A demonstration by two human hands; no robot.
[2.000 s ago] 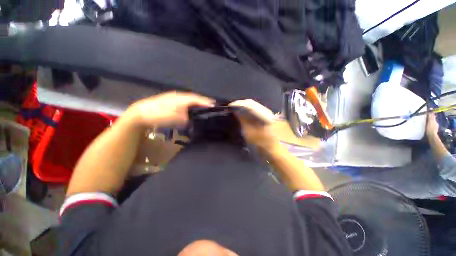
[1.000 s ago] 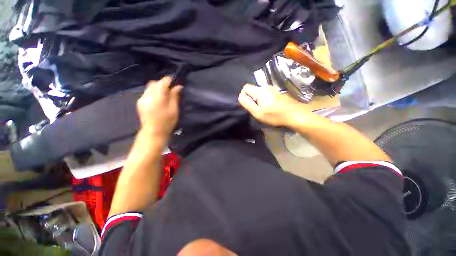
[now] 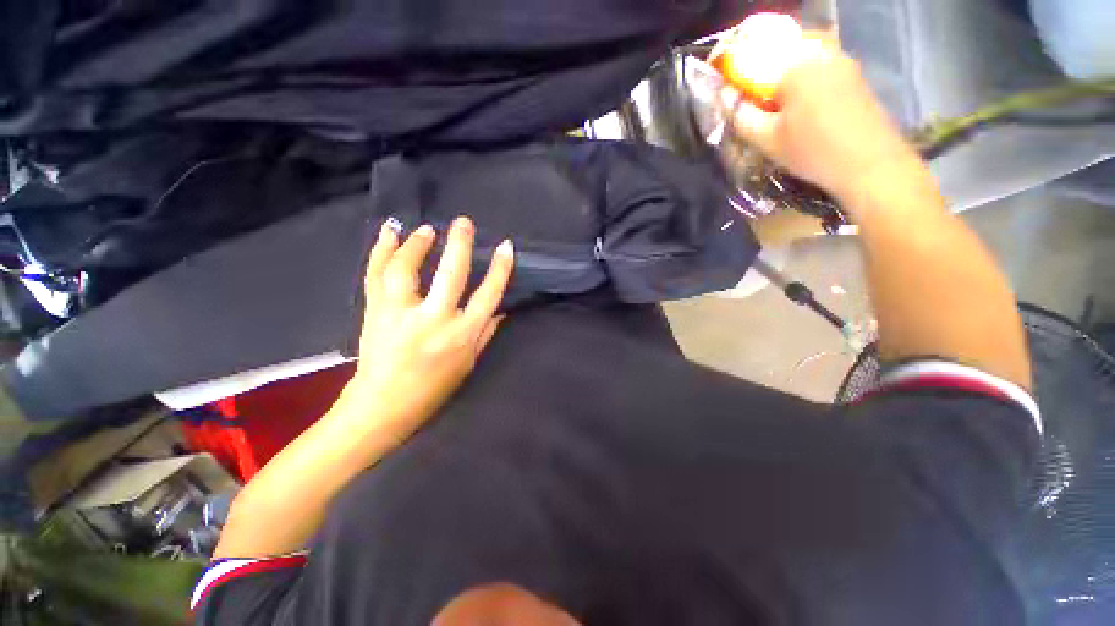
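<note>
A dark garment (image 3: 550,208) is pulled over the right part of the long dark grey padded board (image 3: 220,306), its folded band lying across the board. My left hand (image 3: 428,306) lies on the garment near that band, fingers spread and pointing away from me, gripping nothing. My right hand (image 3: 825,122) is closed around the orange handle of the steam iron (image 3: 685,104) at the upper right. The iron's shiny metal body is partly hidden by my hand and glare. A thin raised seam runs along the garment beside my left fingertips.
A large black garment pile (image 3: 306,61) lies behind the board. A red basket (image 3: 287,410) is below left. A yellow-green hose (image 3: 1021,116) runs right from the iron. A round black fan (image 3: 1052,404) is at the lower right, and a pale rounded object (image 3: 1082,37) at the upper right.
The garment was held by both hands and now lies over the board. My left hand has let go and rests flat on it. My right hand has moved up and right and taken the iron's handle.
</note>
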